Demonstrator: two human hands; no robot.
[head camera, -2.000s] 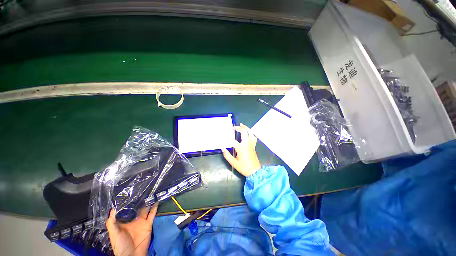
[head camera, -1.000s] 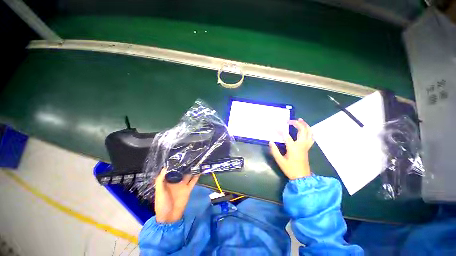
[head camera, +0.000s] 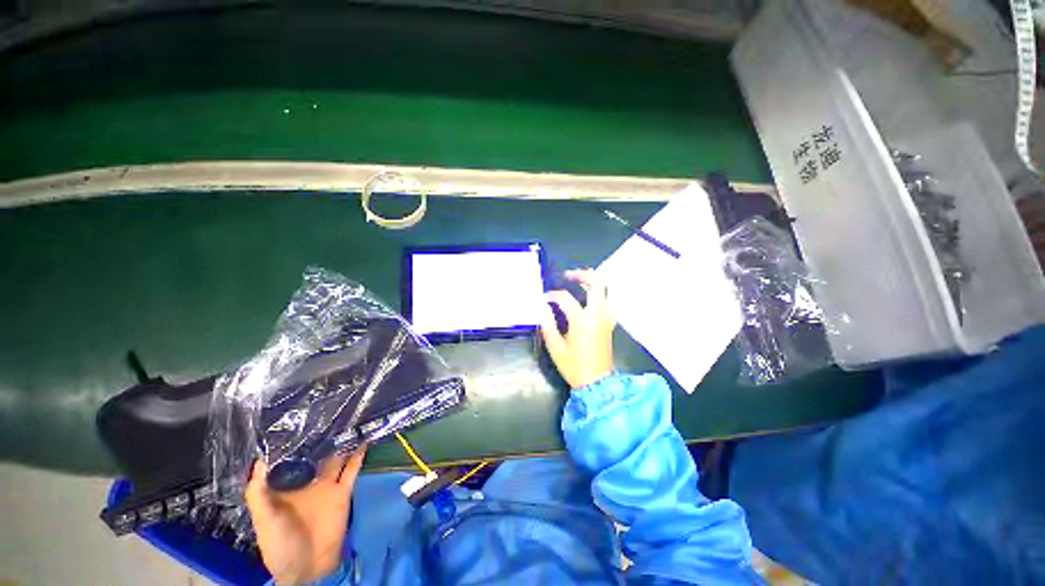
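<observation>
A black button panel assembly lies tilted over the bench's front edge at the left, with a clear plastic bag loosely over its right part. My left hand holds it from below, by the round black knob. A tablet with a bright white screen lies flat on the bench. My right hand is at the tablet's right edge, fingers bent; whether they touch it is unclear. Yellow wires with a white connector hang at the bench edge near the panel.
White paper with a pen lies right of the tablet. Beyond it are a bagged panel and a white tote. A cream ring touches the pale rail. A blue crate is below the edge. Blue clothing shows at right.
The camera view swung left and back again. My right hand has shifted from over the screen's right edge to the tablet's right side. My left hand still holds the panel.
</observation>
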